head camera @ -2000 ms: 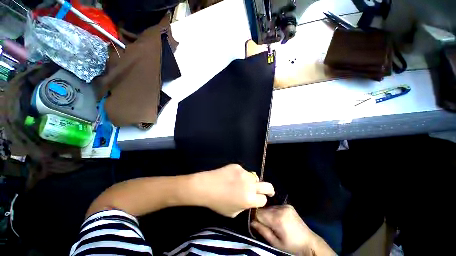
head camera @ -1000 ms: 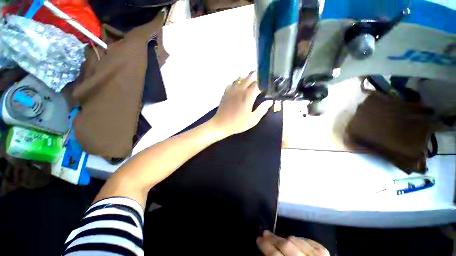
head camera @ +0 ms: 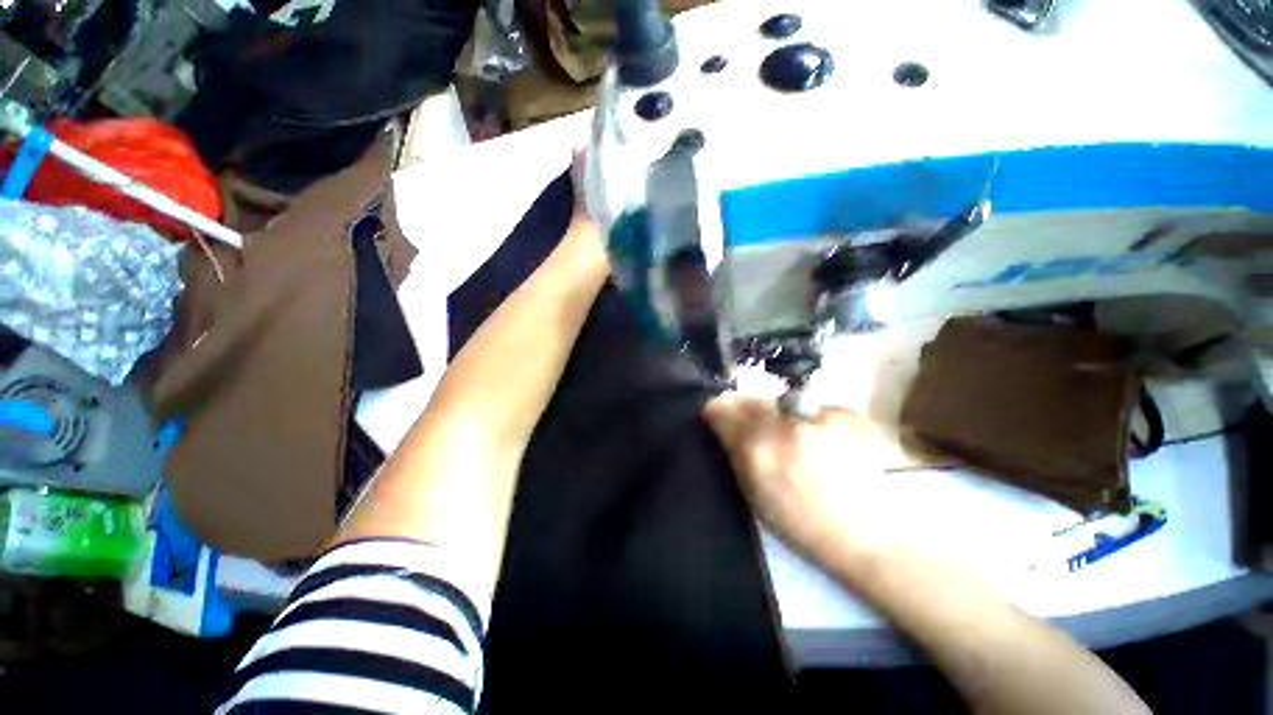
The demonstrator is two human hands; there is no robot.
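Note:
The black cut panel (head camera: 628, 517) lies over the table and hangs past its front edge. The sewing machine (head camera: 977, 196), white with a blue stripe, stands over it. My left forearm reaches along the panel's left side; the hand is hidden behind the machine head. My right hand (head camera: 782, 447) is at the panel's right edge, close to the presser foot (head camera: 796, 391), its fingers partly hidden by the machine parts; whether they grip the cloth does not show.
A stack of small brown pieces (head camera: 1026, 405) lies right of the needle, snips (head camera: 1117, 536) in front of it. Brown panels (head camera: 265, 405) lie left. Beyond them are a plastic bag (head camera: 91, 286), a grey box (head camera: 70, 426) and a green bottle (head camera: 77, 531).
The view has shifted, showing more of the machine. My left arm has reached farther forward, behind the machine head. My right hand has moved from the panel's lower edge up to the presser foot.

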